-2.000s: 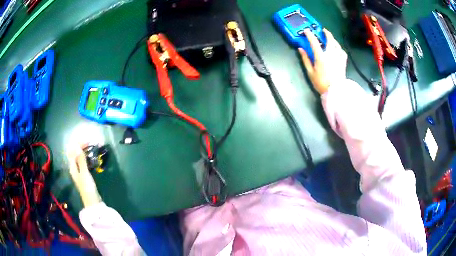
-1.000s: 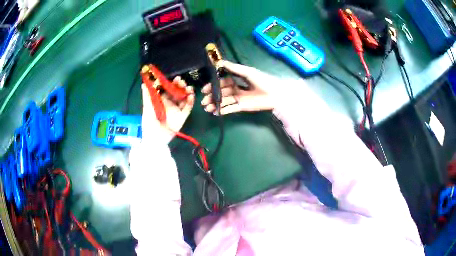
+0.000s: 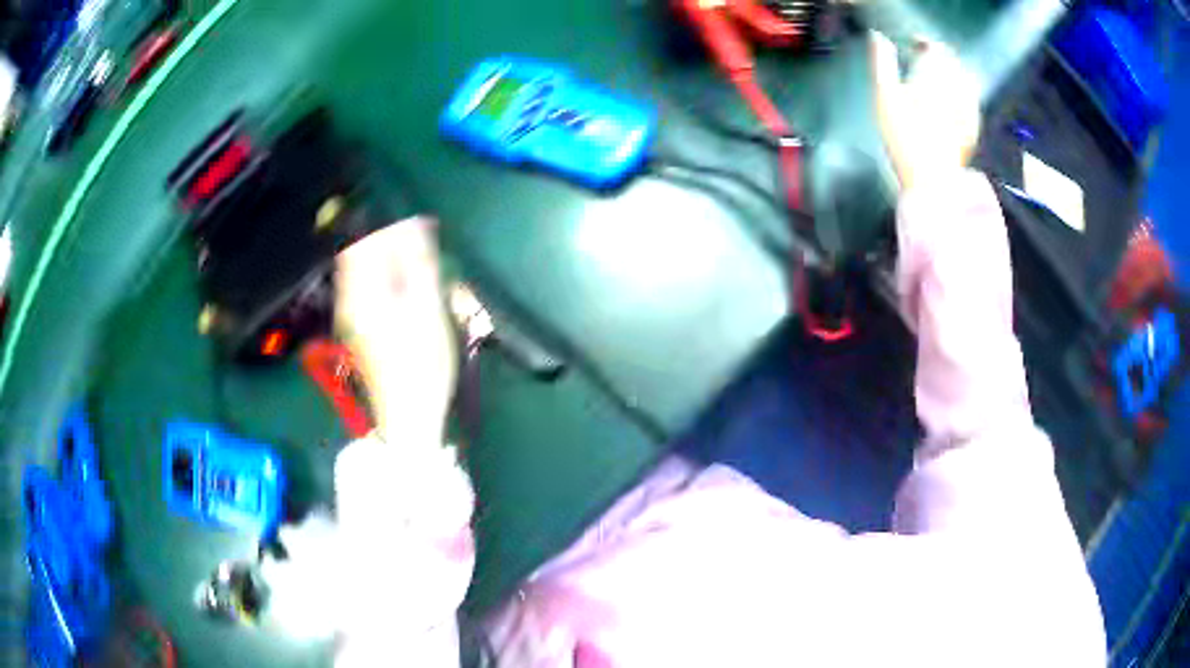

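Observation:
The view is blurred. My left hand (image 3: 398,307) is over the front of the left black test box (image 3: 268,235). A red clamp (image 3: 337,385) shows beside it, and copper-coloured jaws (image 3: 470,313) show on its other side. My fingers are too blurred to tell their grip. The box's two brass posts show without clamps on them. My right hand (image 3: 929,111) is at the top right, beside the second red clamp (image 3: 731,52); its fingertips are at a small dark and metallic part, grip unclear. A blue tester (image 3: 555,120) lies between the hands.
Another blue tester (image 3: 225,480) lies at the left, with a small dark metallic part (image 3: 235,590) below it. More testers (image 3: 65,522) are at the left edge. A black tray (image 3: 1096,274) with white paper is at the right. Leads hang over the bench edge.
The view has swung right. My right hand has left the left box's black clamp and reached the right-hand clamps. The left box's clamps are off its posts, near my left hand.

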